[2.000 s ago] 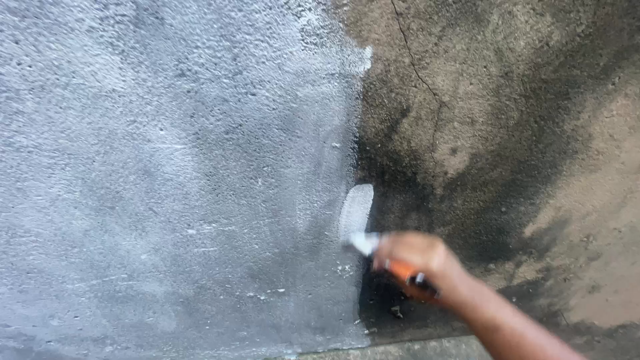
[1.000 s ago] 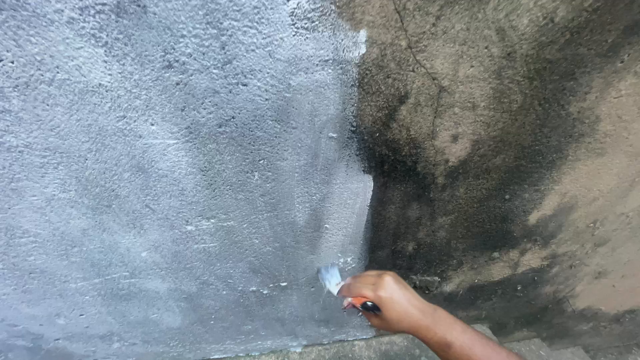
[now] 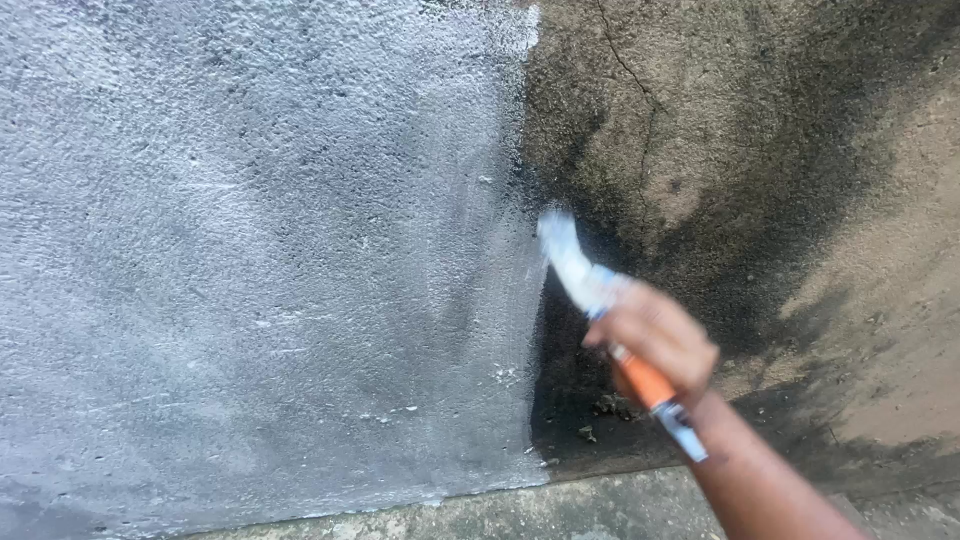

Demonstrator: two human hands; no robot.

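Observation:
My right hand [image 3: 656, 341] comes in from the lower right, its fingers shut around the orange handle of a paintbrush [image 3: 577, 270]. White paint covers the brush's bristles, which are blurred and meet the wall at the edge of the painted area. To the left, the rough wall wears a whitish-grey coat of wet-looking paint [image 3: 337, 262]. Right of that edge the bare wall [image 3: 720, 150] is brown, with dark stains and a thin crack. My left hand is out of view.
A concrete ledge [image 3: 600, 506] runs along the foot of the wall. Small bits of debris [image 3: 589, 433] lie or cling low on the dark stained part, close to the paint edge.
My right hand has moved up and to the right along the wall with the brush. The light strip at the paint edge has blended into the coat around it.

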